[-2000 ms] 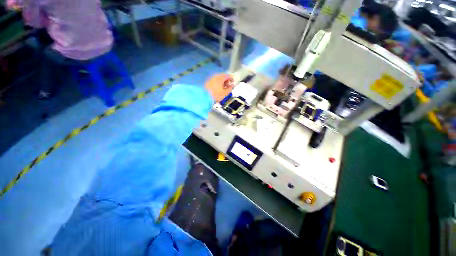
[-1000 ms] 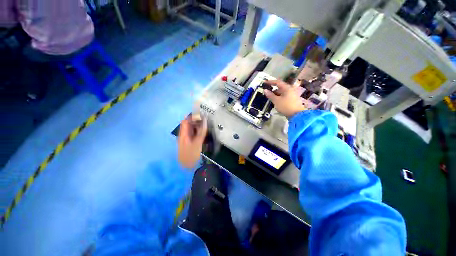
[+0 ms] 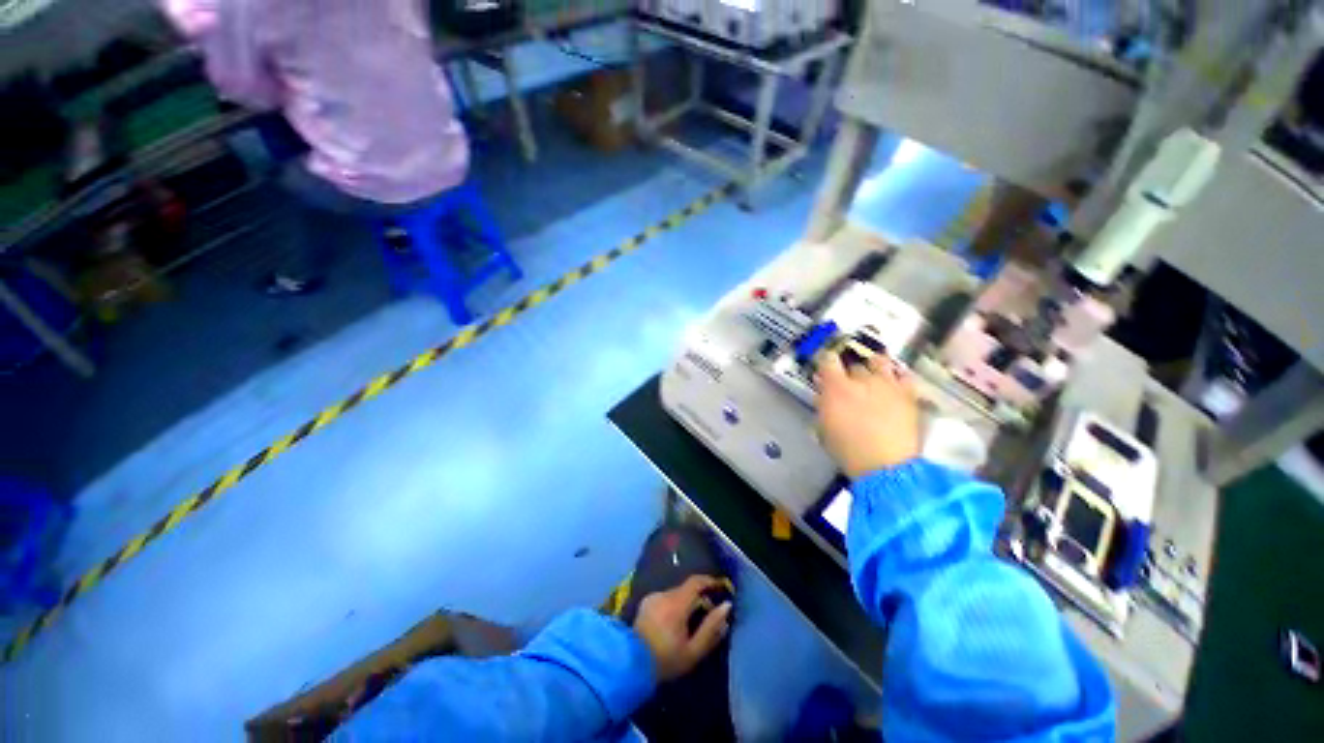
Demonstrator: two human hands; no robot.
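Observation:
My right hand (image 3: 868,414) is at the left fixture (image 3: 876,312), its fingertips at a dark housing with a pale frame (image 3: 860,350); the hand hides the near part, so its grip is unclear. My left hand (image 3: 683,627) is low over my knee, its fingers closed around a small dark piece with a yellowish edge (image 3: 710,597), perhaps a housing, mostly hidden. A housing with a cream frame around a dark window (image 3: 1082,520) sits in the right fixture (image 3: 1115,453). A pinkish block (image 3: 1002,337) stands between the fixtures.
The white screwdriver head (image 3: 1154,203) hangs from the gantry (image 3: 987,90). The touchscreen (image 3: 835,511) is partly behind my right sleeve. A loose handset (image 3: 1300,653) lies on the green bench. A cardboard box (image 3: 436,639) is low left. A person in pink (image 3: 356,102) sits on a blue stool (image 3: 447,250).
My left hand has dropped from beside the machine to over my knee. My right hand remains at the left fixture, its fingers now at the housing's near side. The right fixture is now uncovered.

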